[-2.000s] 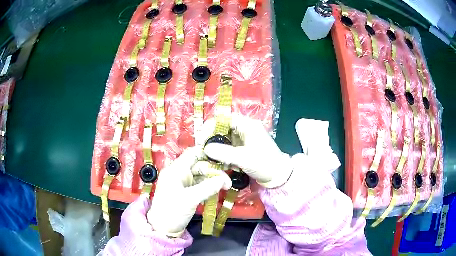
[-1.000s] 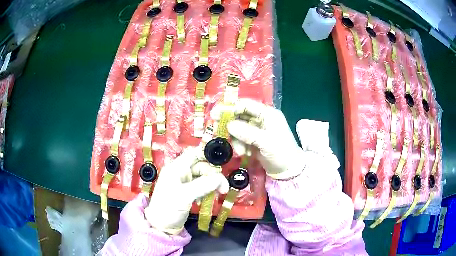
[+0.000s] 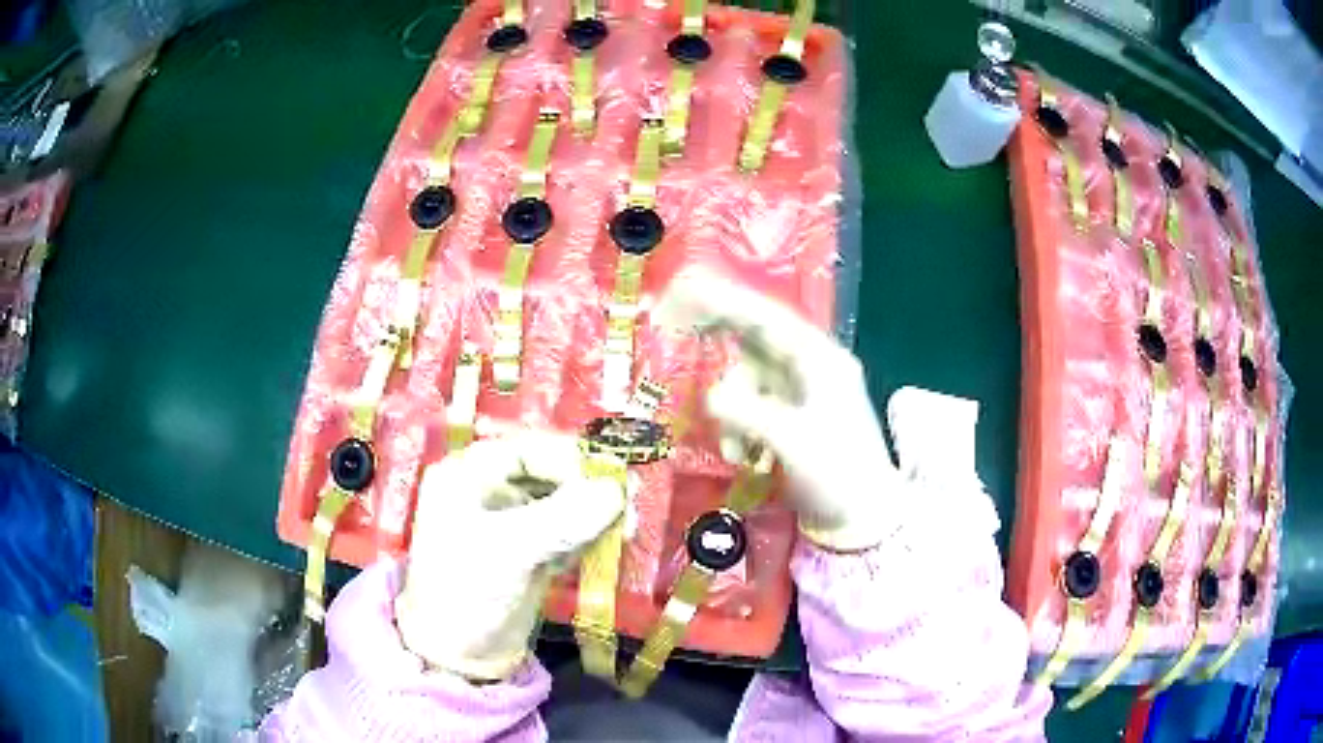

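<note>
My left hand (image 3: 501, 559), in a white glove, pinches the gold strap of a wristwatch (image 3: 627, 438) over the near part of a salmon-red tray (image 3: 327, 540). Its head is tilted almost edge-on, and the lower strap hangs past my fingertips. My right hand (image 3: 769, 407), also gloved and blurred, is to the right of this watch, its fingers bent and apart, with nothing visible in them. Another watch (image 3: 717, 542), black-faced with a bright reflection, lies at the tray's near right. More gold-strapped watches lie in rows on the film-covered tray.
A second salmon-red tray (image 3: 1039, 436) of watches stands on the right. A white bottle (image 3: 972, 122) with a shiny top is at the back, between the trays. A white cloth (image 3: 936, 436) lies beside my right wrist. Clear plastic (image 3: 218, 646) is at the lower left, below the green bench (image 3: 174, 319).
The watch head has turned from face-up to nearly edge-on. My right hand has come off the upper strap and moved right. The whole view has shifted slightly.
</note>
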